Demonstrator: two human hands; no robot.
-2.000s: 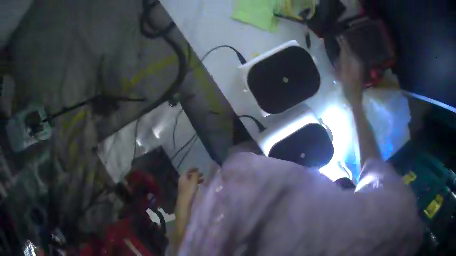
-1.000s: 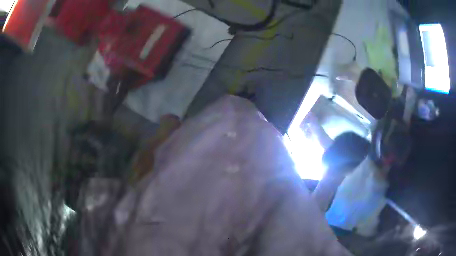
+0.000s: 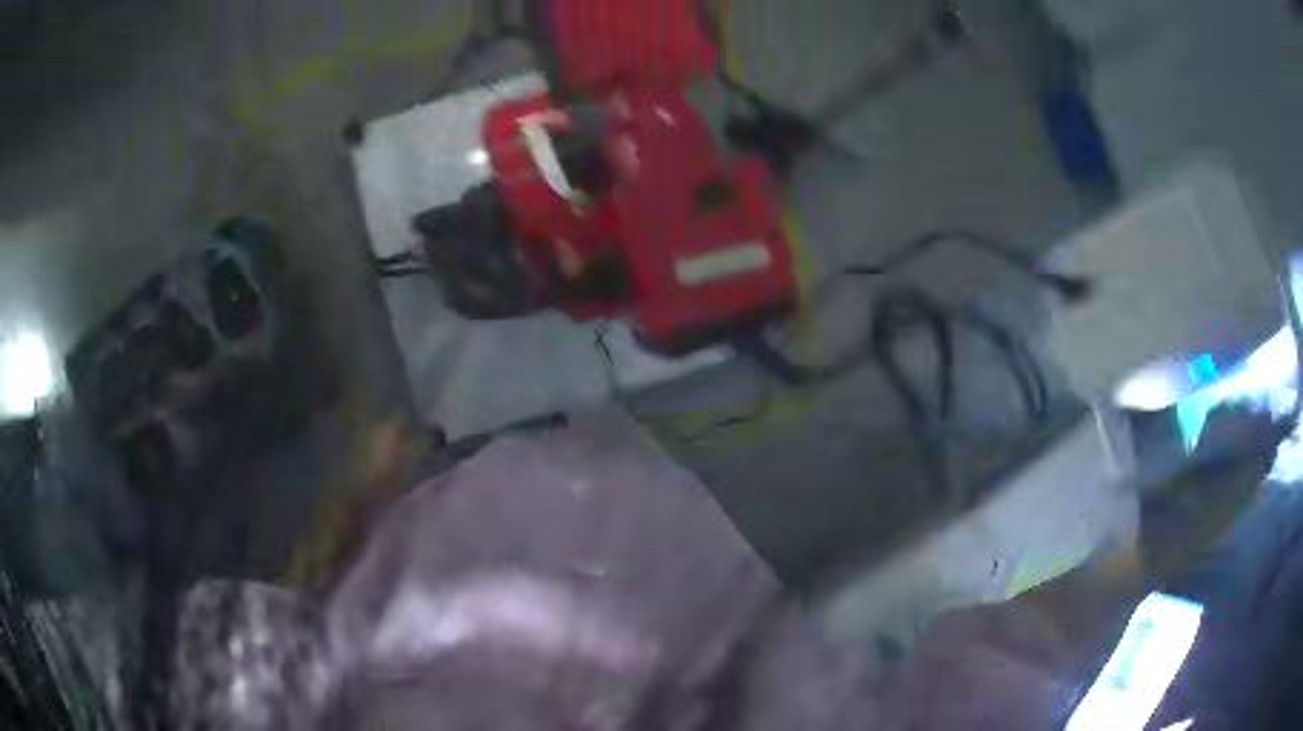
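The red robot arm (image 3: pixel 657 214) stands over its white base plate (image 3: pixel 500 374) at the upper middle. My left hand (image 3: pixel 369 464) is a blurred shape at the lower left, beside my sleeve; its fingers cannot be made out. My right arm reaches to the lower right, where a blurred skin-toned patch, seemingly my right hand (image 3: pixel 1093 583), lies by the white bench edge (image 3: pixel 1000 543). Its grip cannot be told. A pale box-like object (image 3: pixel 1172 279) is at the right, with a dark cable running to its left side.
A dark crate with compartments (image 3: pixel 172 343) is at the left. Black cable coils (image 3: pixel 915 343) lie on the grey floor right of the arm. A dark stand-like object (image 3: pixel 779 132) is behind. A bright white rectangle (image 3: pixel 1143 664) glares at the lower right.
The view has swung towards the robot arm, now at upper middle instead of upper left. The black-faced units on the bench are out of view. The dark crate shows more clearly at the left.
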